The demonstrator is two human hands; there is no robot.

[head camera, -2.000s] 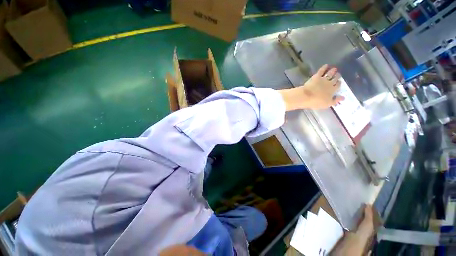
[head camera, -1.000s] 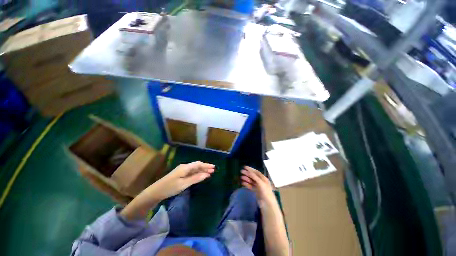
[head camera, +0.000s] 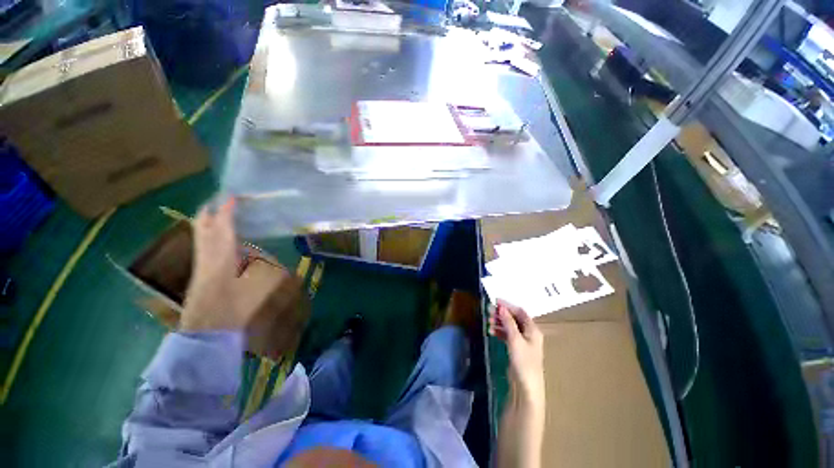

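My right hand (head camera: 519,340) is at the near left corner of a white blister card (head camera: 535,297) with a die-cut window, with thumb and fingers on the card's edge. Another white blister card (head camera: 544,247) lies partly under it on the cardboard bench sheet (head camera: 590,384). My left hand (head camera: 215,260) is blurred, raised at the near left corner of the silver metal platen (head camera: 302,82); its grip is unclear. On the platen sits a red-edged fixture (head camera: 358,123) with a white card (head camera: 411,123) on top.
A second white-topped fixture (head camera: 366,14) is at the platen's far edge. An open carton (head camera: 261,306) stands on the floor at left, partly behind my left hand. A closed carton (head camera: 101,119) is farther left. A metal post (head camera: 640,169) rises beyond the bench at right.
The platen has turned, bringing a red-edged fixture to its near side. My left hand has moved left and up to its corner. My right hand has moved right to the cards.
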